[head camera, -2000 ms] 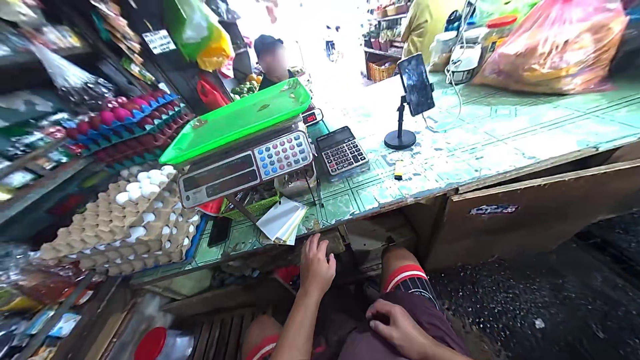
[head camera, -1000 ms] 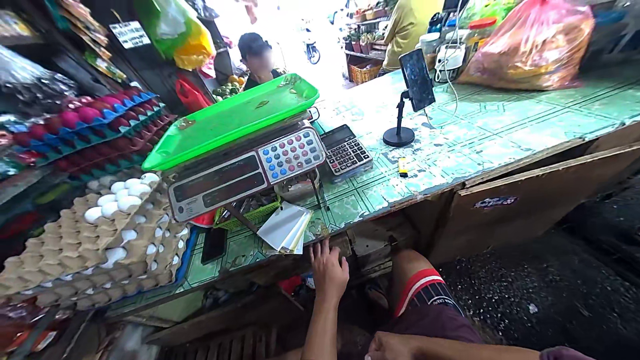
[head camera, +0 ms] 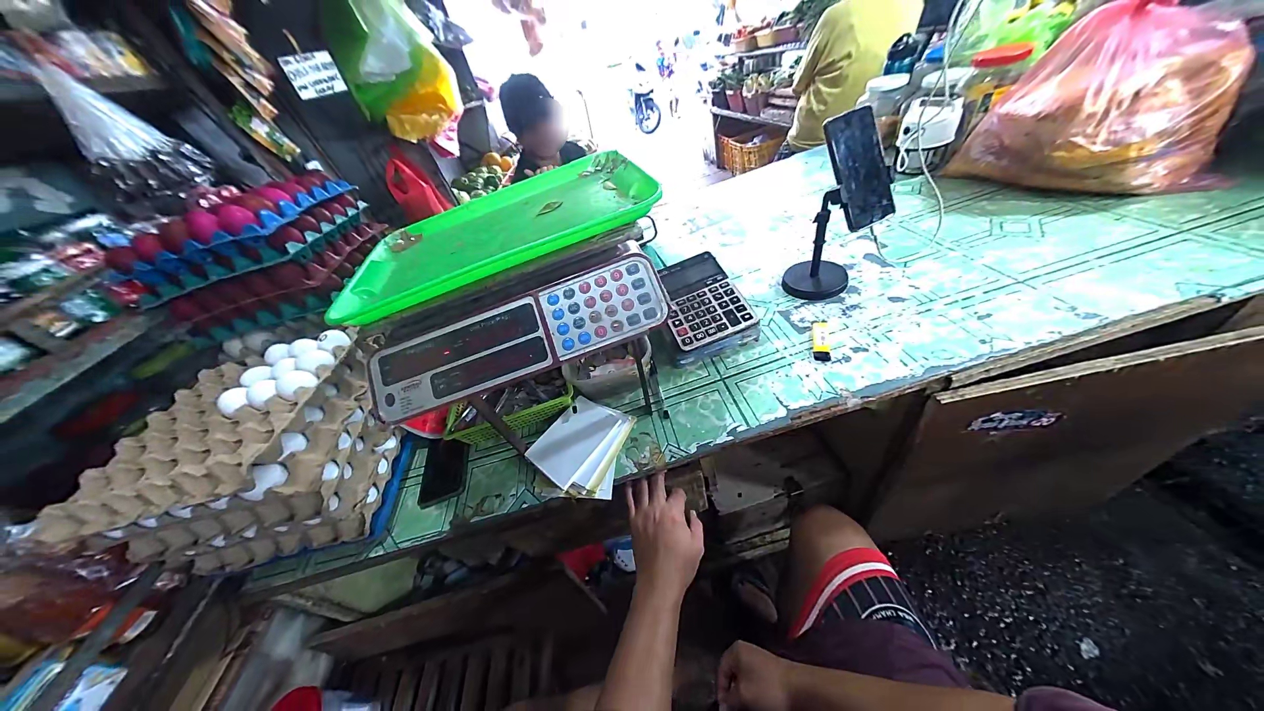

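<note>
My left hand (head camera: 664, 528) lies at the counter's front edge, fingers apart and nothing in it, just right of a stack of white papers (head camera: 581, 449). My right hand (head camera: 752, 675) rests low near my lap with its fingers curled; whether it holds something is hidden. Beyond the left hand stands a digital price scale (head camera: 518, 341) with a green plastic tray (head camera: 504, 232) on top. Right of it sit a desk calculator (head camera: 705, 308) and a yellow lighter (head camera: 822, 342). A dark phone (head camera: 443, 472) lies left of the papers, beside a green basket (head camera: 509, 413).
Cardboard egg trays (head camera: 212, 444) with white eggs are stacked at left, trays of red eggs (head camera: 242, 222) behind. A phone on a stand (head camera: 861, 168) and a large pink plastic bag (head camera: 1111, 109) stand on the tiled counter (head camera: 1037, 242). One person (head camera: 533, 123) is across the counter, another (head camera: 849, 59) farther right.
My left hand has moved up onto the counter's edge. My right hand has moved from the thigh toward the lap, its fingers now curled.
</note>
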